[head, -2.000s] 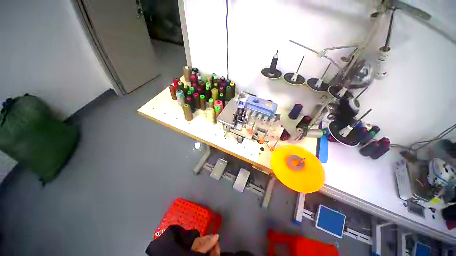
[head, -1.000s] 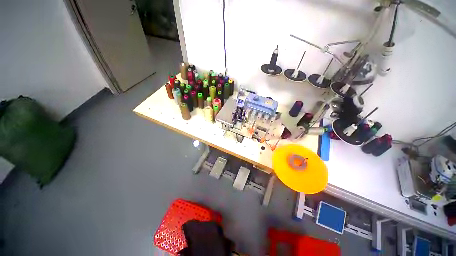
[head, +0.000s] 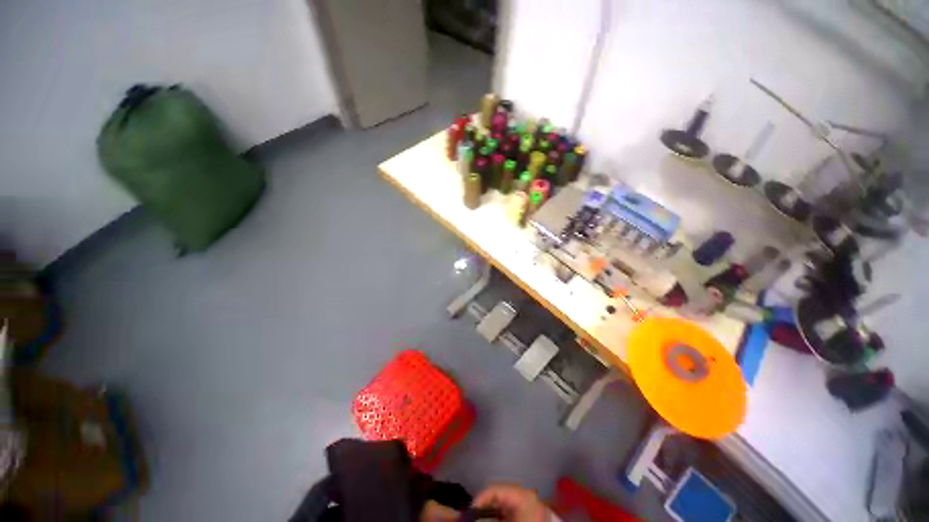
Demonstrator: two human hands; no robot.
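Observation:
A dark garment (head: 372,477) hangs over my left arm at the bottom edge, in front of the red stool. My left hand (head: 438,512) is a small patch of skin beside it, mostly hidden by dark cloth and cut off by the edge. My right hand (head: 514,500) is just to its right, also cut off and blurred, with its fingers curled on something dark that looks like part of the garment. No thread cone can be made out in either hand.
Red stool (head: 413,403) just ahead. Wooden-edged table (head: 418,168) holds clustered thread cones (head: 509,163), a blue-grey sewing machine (head: 637,214) and an orange disc (head: 682,375). Green sack (head: 183,168) and boxes (head: 71,438) are at left; pedals (head: 535,357) under the table.
The view has swung left, so the table and machine sit further right and boxes show at left. The right hand has come into view; the dark garment remains over the left arm.

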